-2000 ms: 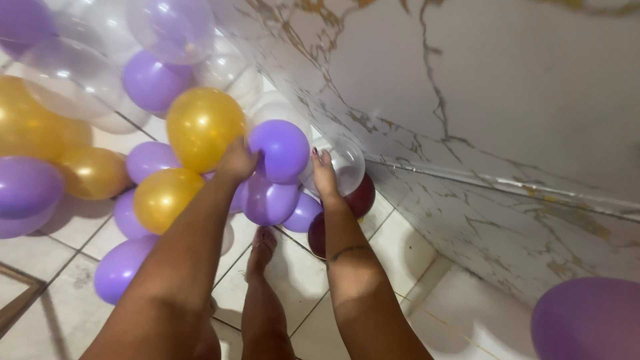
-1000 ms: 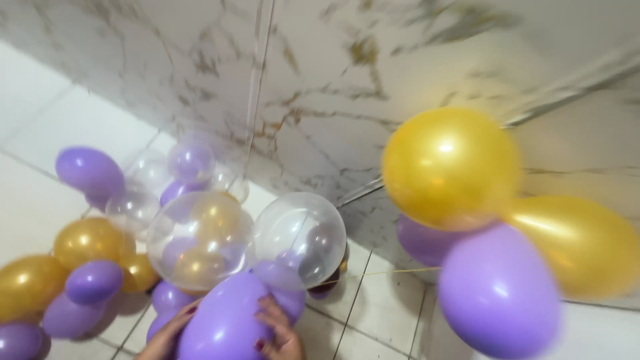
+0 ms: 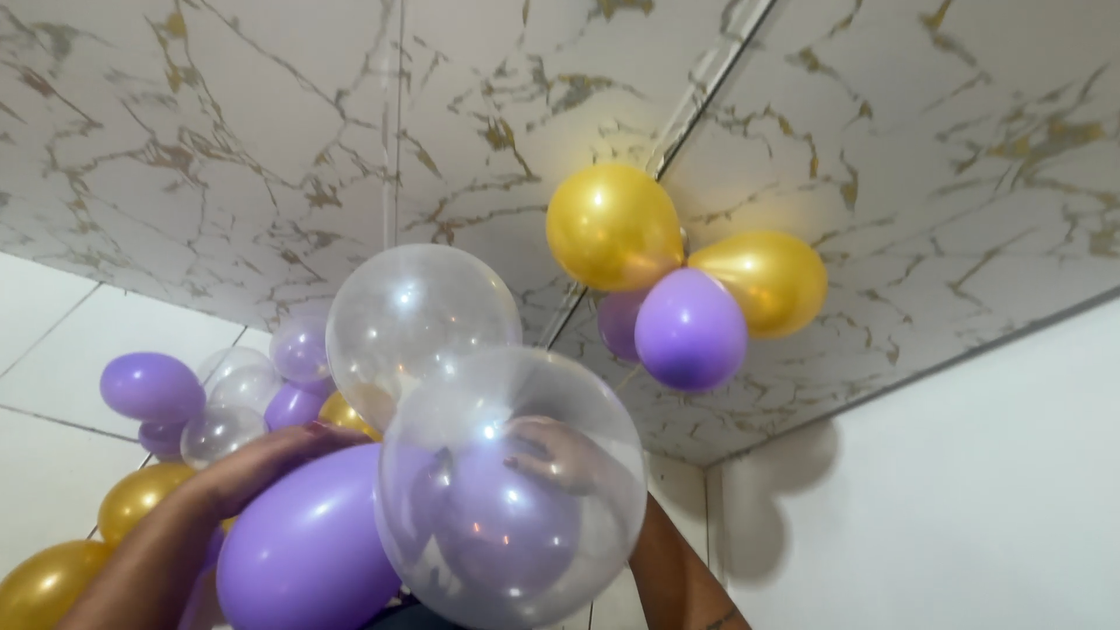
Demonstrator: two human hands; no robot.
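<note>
My left hand [image 3: 319,440] lies over the top of a large purple balloon [image 3: 306,542] at the lower centre, its fingers partly hidden by the balloons. A large clear balloon [image 3: 516,376] stands in front of my right hand [image 3: 556,451], which shows through it with bent fingers over a second purple balloon [image 3: 512,525]. Another clear balloon [image 3: 420,315] rises just behind and above. How firmly either hand grips is hidden.
Two gold balloons [image 3: 612,227] and two purple ones [image 3: 691,328] form a cluster against the marbled wall panel [image 3: 262,131]. Several purple, clear and gold balloons [image 3: 144,503] lie at the left by white tiles. A plain white wall [image 3: 962,472] stands at the right.
The view has shifted strongly. Both hands have moved from a small purple balloon low among the others to larger balloons, now with a clear one in front of my right hand.
</note>
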